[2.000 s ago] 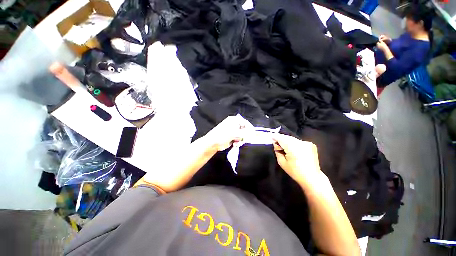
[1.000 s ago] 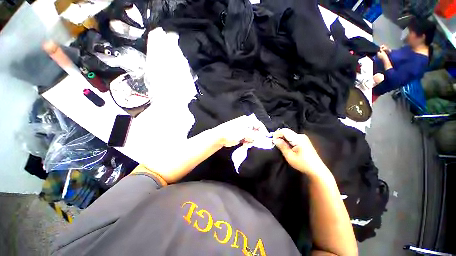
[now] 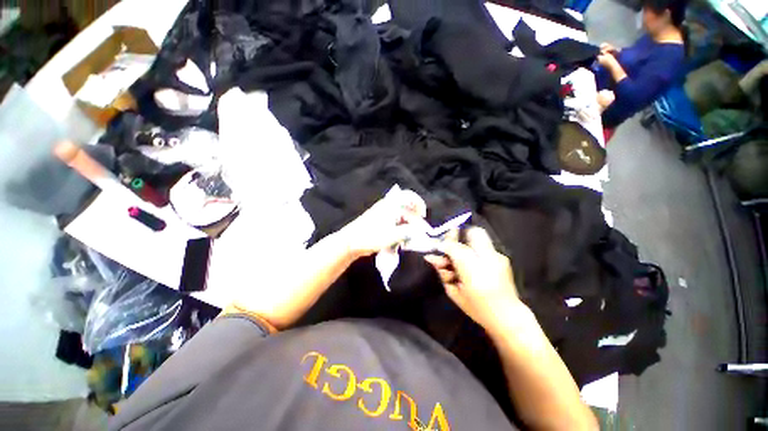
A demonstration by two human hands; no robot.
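A large heap of black garments (image 3: 396, 151) lies on the white table in front of me. White backing (image 3: 387, 264) hangs in a pointed strip below my left hand (image 3: 389, 227), whose fingers hold it; hand and backing are overexposed and merge. My right hand (image 3: 461, 263) is close beside it on the right, fingers bent at the white piece. A thin pale sliver sticks up between the hands; I cannot tell whether it is backing or a tool blade.
At left on the white table (image 3: 244, 261) are a smartphone (image 3: 195, 264), a dark object with pink end (image 3: 147, 219), a round dish (image 3: 204, 200) and a cardboard box (image 3: 109, 71). Clear bags (image 3: 126, 303) lie lower left. A round dark lid (image 3: 581, 150) is at right, near a person in blue (image 3: 644, 71).
The view has shifted, so table items sit differently in the picture. The fingers of my right hand have moved lower against the white piece, and a pale sliver now shows above them.
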